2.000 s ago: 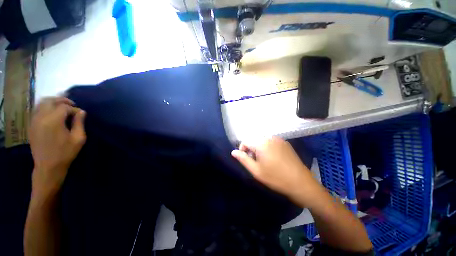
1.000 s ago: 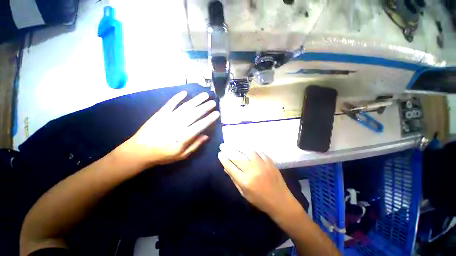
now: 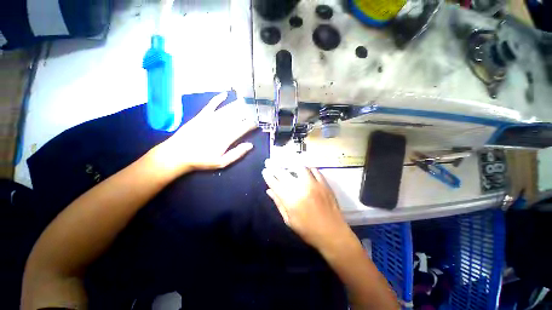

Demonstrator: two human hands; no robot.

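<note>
The dark navy garment piece (image 3: 200, 212) lies over the table's left part and down over my lap. Its right edge runs under the left end of the white lockstitch machine (image 3: 423, 72), by the take-up lever guard (image 3: 285, 100). My left hand (image 3: 212, 136) lies on the cloth left of the needle area, fingers spread, some washed out by glare. My right hand (image 3: 302, 197) rests at the cloth's right edge, just below the needle area, fingers bent; whether it pinches the edge is unclear. The needle tip is hidden.
The blue machine lamp (image 3: 162, 91) hangs over the cloth. A black phone (image 3: 384, 169) and blue-handled snips (image 3: 442, 172) lie on the table right of my right hand. A blue plastic basket (image 3: 478, 254) with scraps stands below the table's right edge. Dark cloth (image 3: 72, 21) lies at the back left.
Since two seconds ago, both hands have come to the needle area, the left one from the cloth's far left. Since one second ago, they are nearly unchanged; the view shows more of the machine top.
</note>
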